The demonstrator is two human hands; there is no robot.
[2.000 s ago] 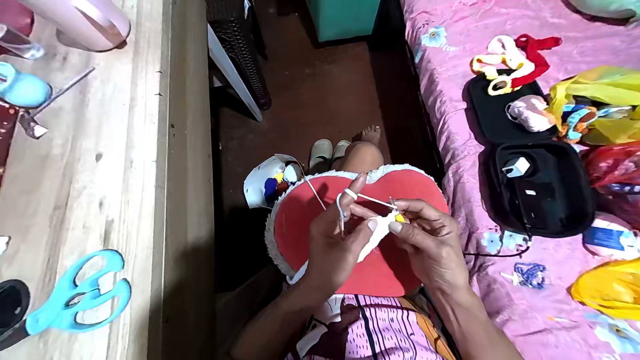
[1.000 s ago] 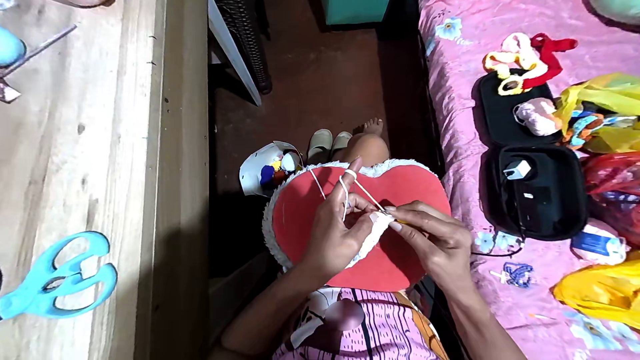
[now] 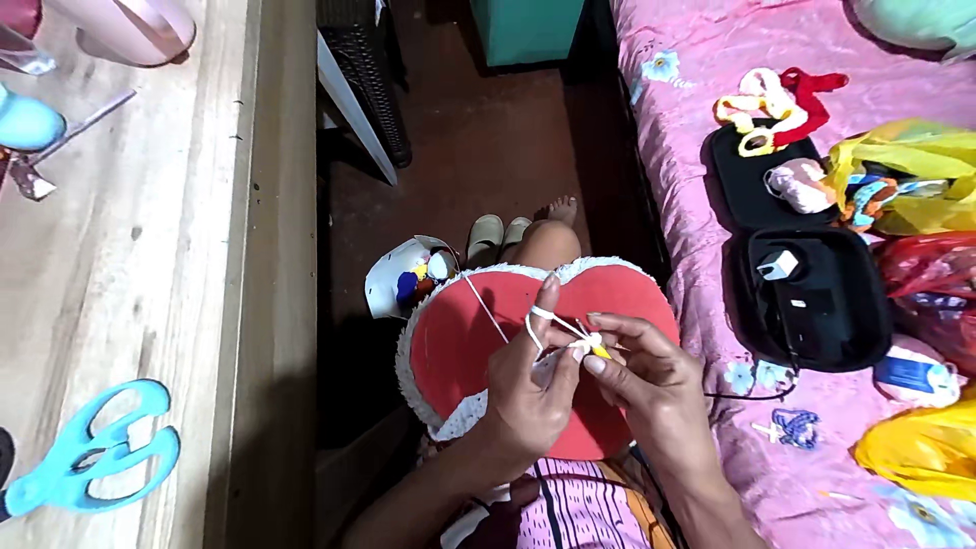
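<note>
White yarn [image 3: 486, 306] loops around the raised index finger of my left hand [image 3: 534, 381], whose thumb and other fingers pinch a small piece of white crochet work [image 3: 543, 370]. My right hand [image 3: 648, 374] grips a crochet hook with a yellow handle [image 3: 601, 351], its tip at the stitches close to my left fingertips. Both hands are over a red heart-shaped cushion [image 3: 465, 343] with a fluffy white edge, on my lap. The yarn's other end runs toward a white container [image 3: 385, 282] of coloured yarn on the floor.
Light blue scissors [image 3: 95, 450] lie on the wooden table [image 3: 191, 252] at left. At right, a pink bedspread [image 3: 679, 191] bears an open black case [image 3: 812, 328], a yellow plastic bag [image 3: 915, 160], yarn balls and crocheted pieces. Slippers [image 3: 485, 238] stand on the floor ahead.
My hands stay together at the white work, while the right hand and hook shift slightly around it. The white piece, spread below the fingers earlier, is now largely behind my left hand.
</note>
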